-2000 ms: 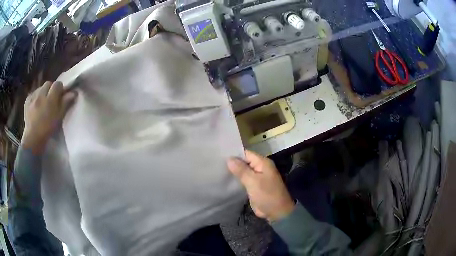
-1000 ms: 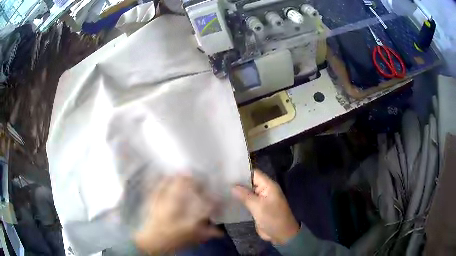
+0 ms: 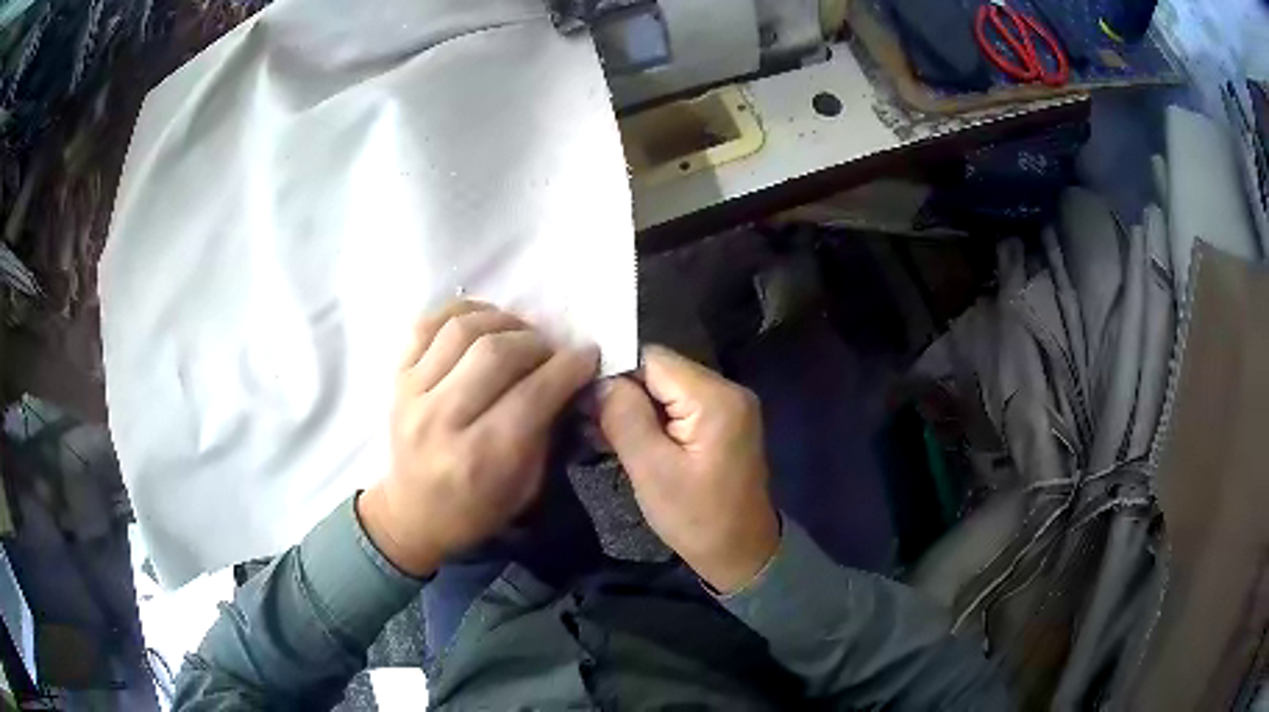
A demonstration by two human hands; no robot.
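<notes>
A large pale fabric panel (image 3: 320, 264) lies from the machine down towards my lap. Its right edge shows a thin stitched line. My left hand (image 3: 480, 417) holds the panel's near edge close to its lower right corner. My right hand (image 3: 692, 452) pinches that corner between thumb and fingers, right beside my left fingertips. The overlock machine (image 3: 696, 49) is cut off by the top edge of the picture. The panel's upper right edge lies at the machine's dark presser foot area, where the needle is hidden.
Red-handled scissors (image 3: 1023, 45) lie on a dark mat at the top right. A cream-framed recess (image 3: 745, 128) is in the white machine table (image 3: 863, 132). Bundled grey-beige pieces (image 3: 1099, 334) and a brown panel (image 3: 1225, 459) are at the right. Dark cloth is heaped at the left.
My left hand has moved from the panel's far left edge to its near right corner, beside my right hand. The view has tilted down, so the machine sits higher in the picture.
</notes>
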